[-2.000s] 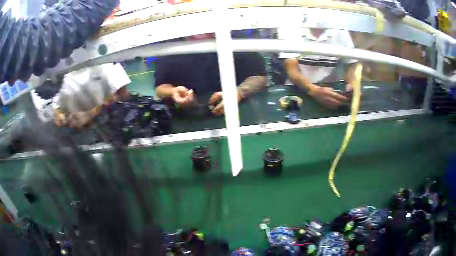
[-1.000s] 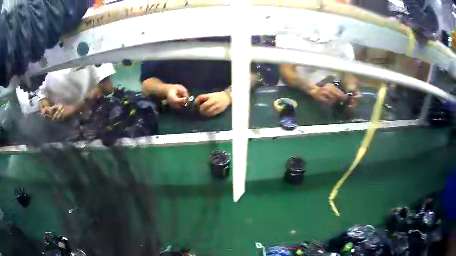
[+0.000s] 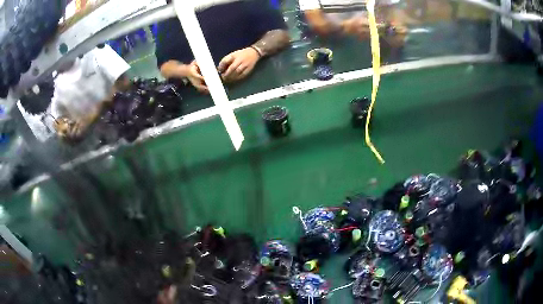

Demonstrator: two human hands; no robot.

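Note:
Neither of my hands can be made out. A heap of unit parts lies nearest in front of me, along the bottom. Round blue-and-white circuit boards (image 3: 386, 231) lie among black housings (image 3: 464, 222), with red and white leads and small green-yellow pieces (image 3: 356, 235). A white lead with a round end (image 3: 296, 211) sticks out at the heap's far side. Two black cylindrical units (image 3: 276, 120) stand upright and apart on the green worktop (image 3: 286, 172); the right one (image 3: 359, 111) is partly behind a yellow strap. A blurred dark mass covers the lower left.
A yellow strap (image 3: 375, 71) and a white bar (image 3: 211, 77) hang over the worktop. A pale rail (image 3: 417, 66) crosses behind. Beyond it, people sit working, with a dark heap (image 3: 143, 107) and a yellow-rimmed roll (image 3: 320, 56). A yellow piece (image 3: 458, 291) lies lower right.
The view has tilted down and rotated, so more of the near heap shows. The two standing units and the rail appear higher. The hands across the rail have shifted.

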